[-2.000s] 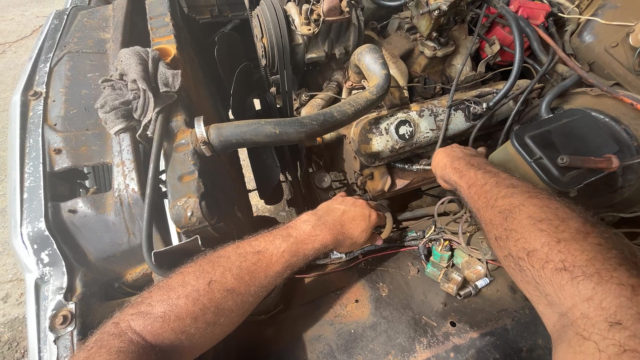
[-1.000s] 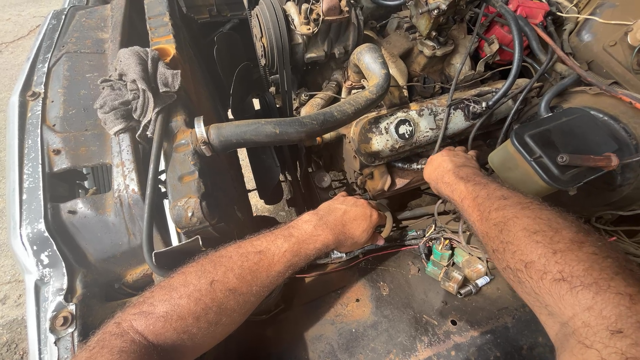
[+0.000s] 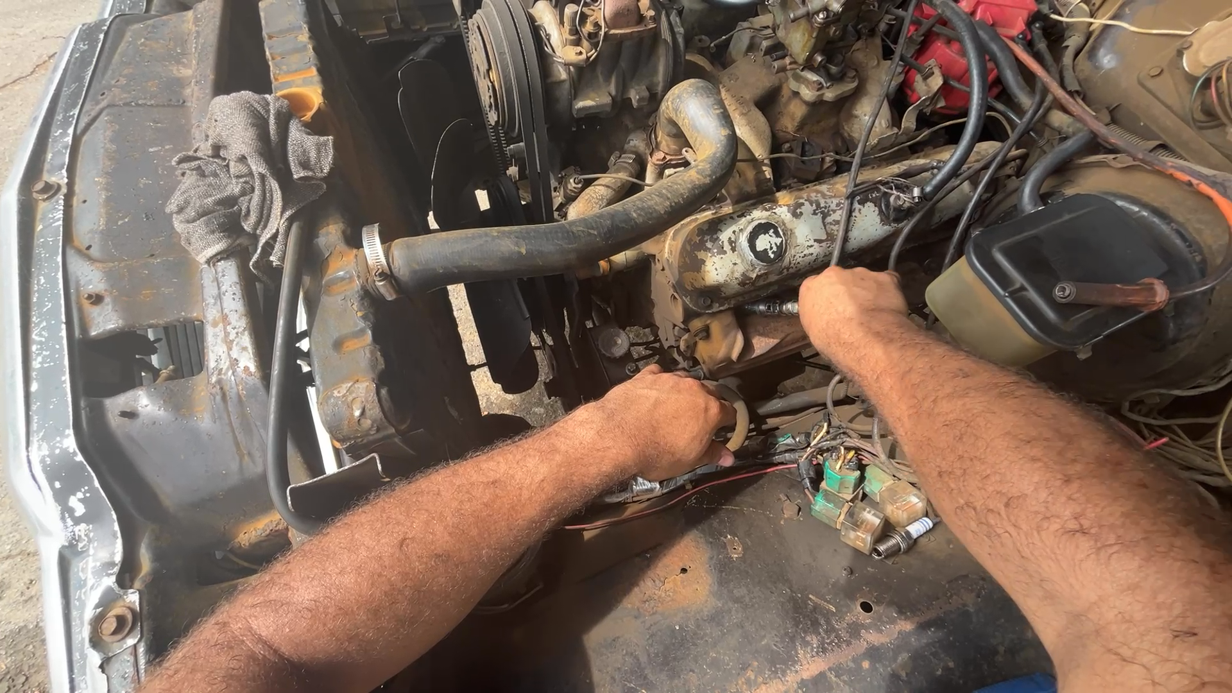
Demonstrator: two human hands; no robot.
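Observation:
My left hand (image 3: 669, 423) rests low beside the engine, its fingers curled next to a tan curved hose (image 3: 739, 419); what lies under the fingers is hidden. My right hand (image 3: 852, 303) is below the worn valve cover (image 3: 760, 245), with its fingers out of sight on the far side. A dark metal rod or socket extension (image 3: 773, 308) shows just left of that hand, and a black cable (image 3: 859, 173) runs down to it. Between my forearms, a spark plug (image 3: 903, 538) lies beside green and clear connectors (image 3: 861, 525).
A thick radiator hose (image 3: 539, 241) with a metal clamp (image 3: 375, 260) crosses from the radiator (image 3: 351, 366) to the engine. A grey rag (image 3: 250, 173) lies on the front support. The fan blades (image 3: 496, 327) stand behind the radiator. A black-lidded reservoir (image 3: 1083, 269) sits near my right forearm.
My right hand has shifted slightly left along the underside of the valve cover since two seconds ago. My left hand has stayed in about the same place.

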